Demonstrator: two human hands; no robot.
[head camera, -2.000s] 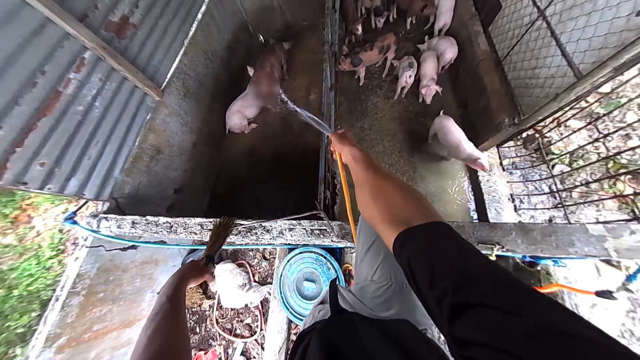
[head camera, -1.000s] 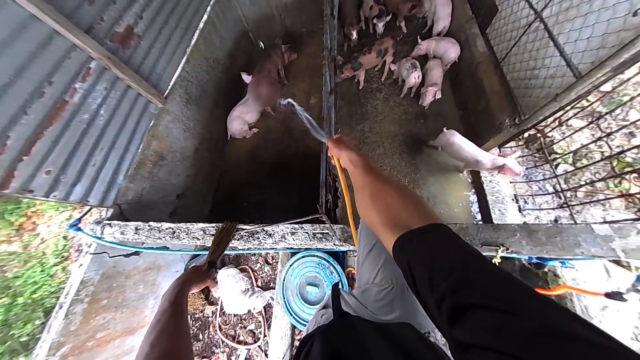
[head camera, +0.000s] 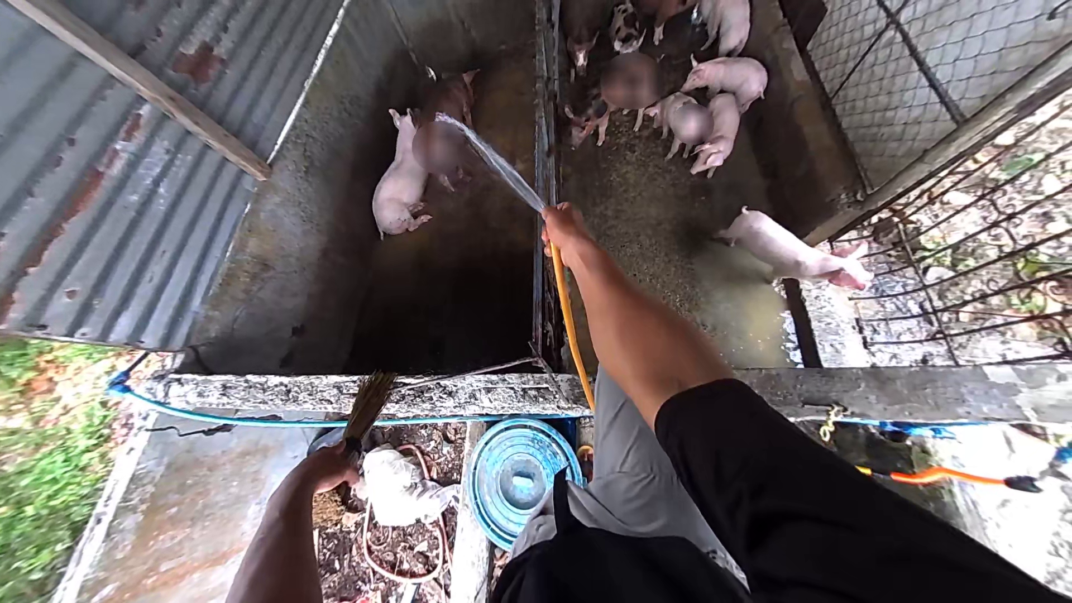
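Note:
My right hand grips the end of a yellow hose above the wall between two concrete pens. A stream of water shoots from it up and left into the left pen, toward a brown pig beside a pink pig. At the lower left, my left hand holds a stick broom by its bound end, bristles upward against the front wall. A white plastic sack lies just right of this hand, and a round blue lid is farther right.
The pens' concrete front wall runs across the view, with a light-blue hose along it. Several piglets crowd the right pen's far end; one pink piglet stands near the metal bar fence. Corrugated metal sheeting borders the left.
The piglet near the bar fence has shifted right, its head now by the bars. Piglets at the right pen's far end have moved about. Both hands keep their holds, and the water still runs.

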